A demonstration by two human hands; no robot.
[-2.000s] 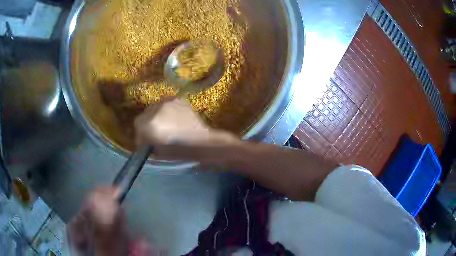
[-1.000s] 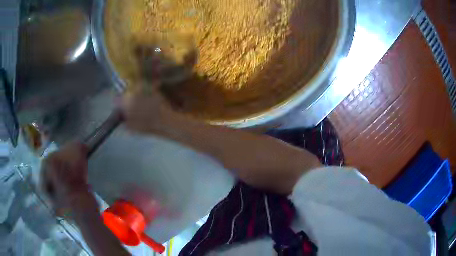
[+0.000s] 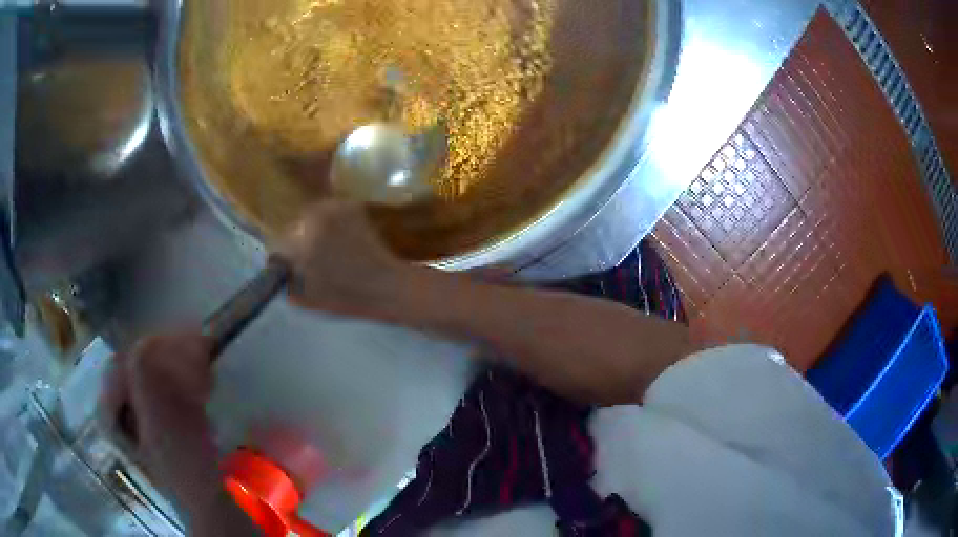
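A ladle with a dark handle and a round metal cup [image 3: 387, 164] is over the grain at the near part of the wide steel bowl [image 3: 594, 215]. The cup is blurred, and I cannot tell if it holds grain. Orange-yellow grain [image 3: 420, 52] lies in the bowl, loose and in clumps. My right hand [image 3: 331, 252] is closed around the handle near the cup, at the bowl's near rim. My left hand [image 3: 166, 383] is closed around the handle's far end, at lower left, outside the bowl.
A red plastic scoop [image 3: 263, 485] is at lower left, beside my left forearm. A large grey steel pan [image 3: 84, 115] stands left of the bowl. A blue crate [image 3: 882, 367] is on the red-brown tiled floor at right, with a drain grate [image 3: 898, 115] beyond. A striped apron [image 3: 473, 451] shows below.
The view has shifted. Two seconds ago the ladle cup held grain facing up; one second ago it was a blur at the bowl's left. Now its shiny metal shows nearer the bowl's middle.
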